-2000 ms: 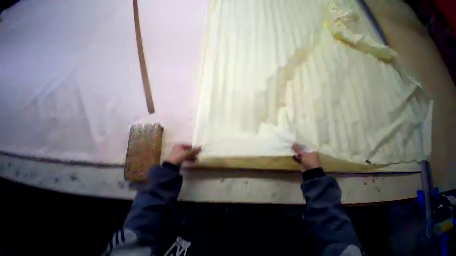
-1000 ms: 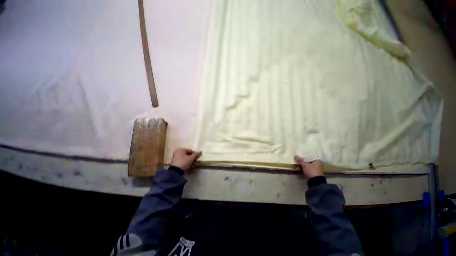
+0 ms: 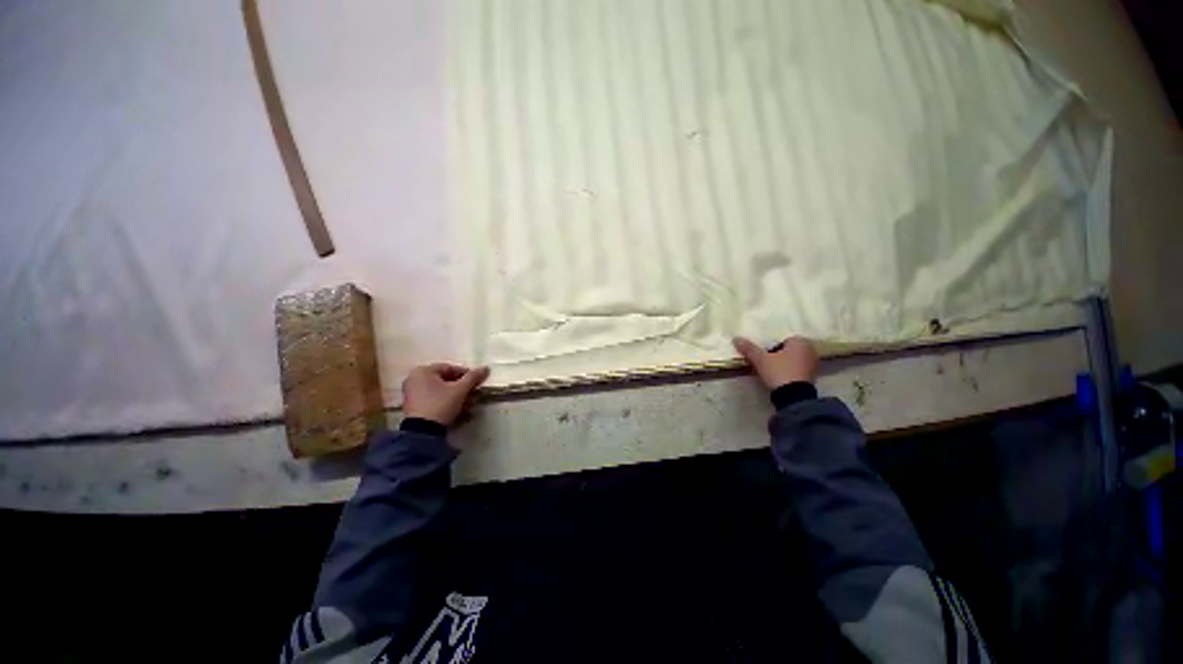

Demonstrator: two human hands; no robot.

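The pale yellow fabric ply (image 3: 778, 182) lies over the right part of the lay, with ripples and a small fold near its front edge. My left hand (image 3: 442, 392) pinches the ply's near edge at its left corner, just right of the cloth weight (image 3: 327, 370). My right hand (image 3: 781, 363) pinches the same edge farther right. The edge between my hands runs along the stack's edge, which shows a thin striped line. The fingertips are partly hidden by the fabric and the hands themselves.
The white-pinkish fabric lay (image 3: 143, 234) is at the left, with a wooden stick (image 3: 288, 136) on it. The rail (image 3: 1101, 376) stands at the table's right end, with the blue-handled cutter (image 3: 1144, 435) beside it. The pale table edge (image 3: 623, 422) runs along the front.
The ply's front edge has come down to the stack edge and its bunching there has flattened into a small fold. The view has shifted; both hands still pinch the edge.
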